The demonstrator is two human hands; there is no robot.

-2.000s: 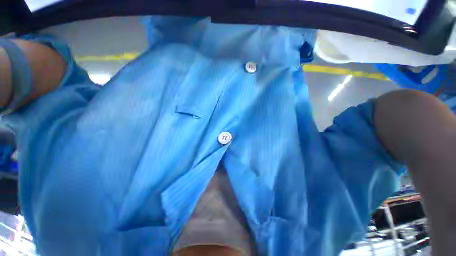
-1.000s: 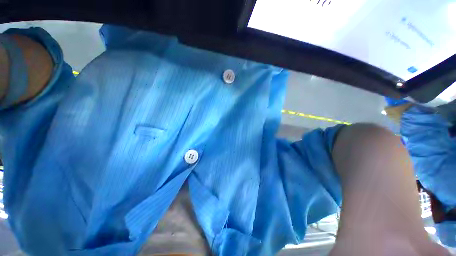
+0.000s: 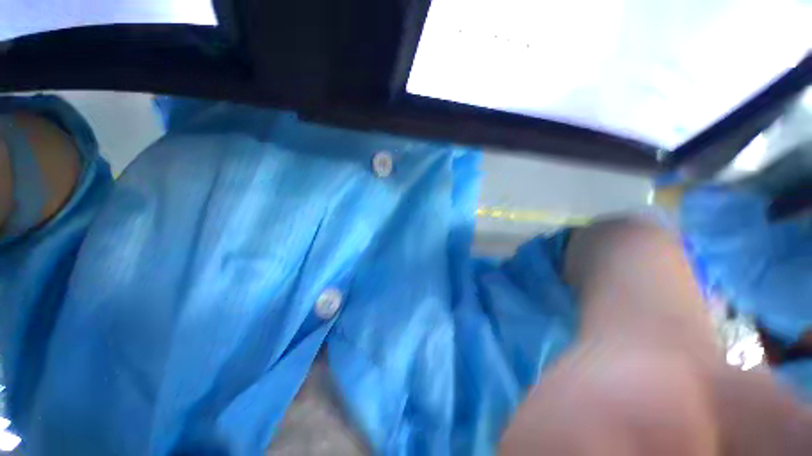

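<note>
A lit, mostly white tablet screen (image 3: 588, 71) fills the top right, its upper part cut off by the picture's edge. Part of another lit screen (image 3: 98, 11) shows at the top left. A thick black frame (image 3: 316, 62) lies between and below them. My left forearm, with a blue band, shows at the left edge; the left hand is out of the picture. My right forearm comes down at the right to my right hand (image 3: 614, 401), which is large, close and badly blurred at the bottom. Its fingers and anything in them cannot be made out.
My light blue coat (image 3: 223, 267) fills the middle. Grey floor with a yellow line (image 3: 534, 216) shows below the frame. Another person's blue sleeve or coat (image 3: 734, 249) is at the right, blurred.
The screens and black frame extend lower into view, and a left screen now shows. My right hand has come into view at the bottom right. Text on the right screen is no longer readable.
</note>
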